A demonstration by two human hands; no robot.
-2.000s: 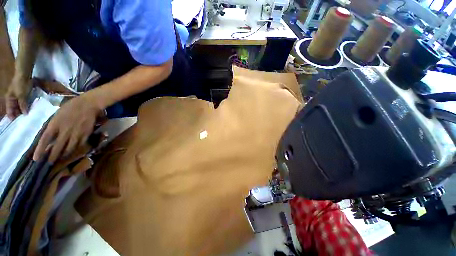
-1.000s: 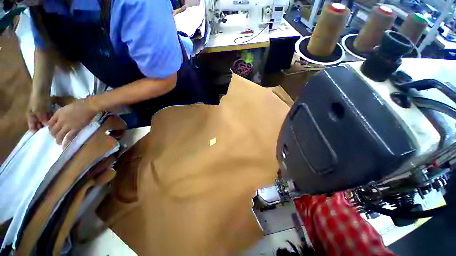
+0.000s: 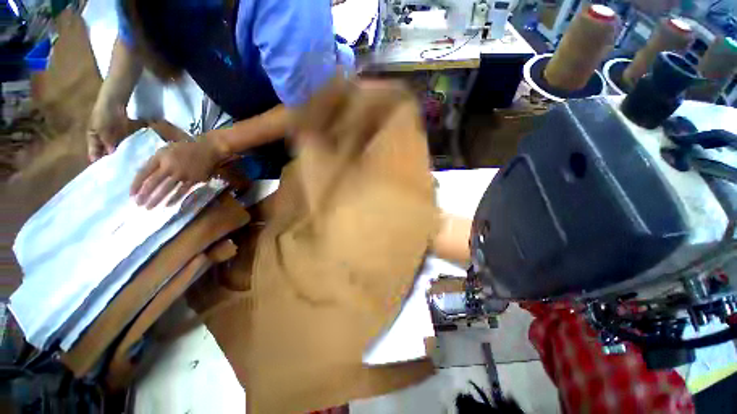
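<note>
The brown panel (image 3: 355, 242) is bunched and raised left of the machine head (image 3: 582, 202), its upper part blurred. White backing shows at its lower right edge. My right arm, in a red checked sleeve, passes under the machine head; a strip of skin from my right hand or wrist (image 3: 452, 238) shows against the panel's right edge. Its fingers are hidden, so its grip cannot be told. My left hand is not visible; only a bit of red sleeve shows at the bottom edge. The presser foot area (image 3: 473, 303) has no brown panel under it.
A person in blue opposite rests a hand on a pile of white and brown pieces (image 3: 89, 234) at left. Thread cones (image 3: 582, 47) stand at upper right. Another sewing machine (image 3: 444, 20) is behind. A black bristly thing (image 3: 485, 400) lies at the bottom.
The brown panel has moved away from the needle area, lifted and folded leftward. Skin of my right arm now shows left of the machine head. The coworker's pile appears farther right.
</note>
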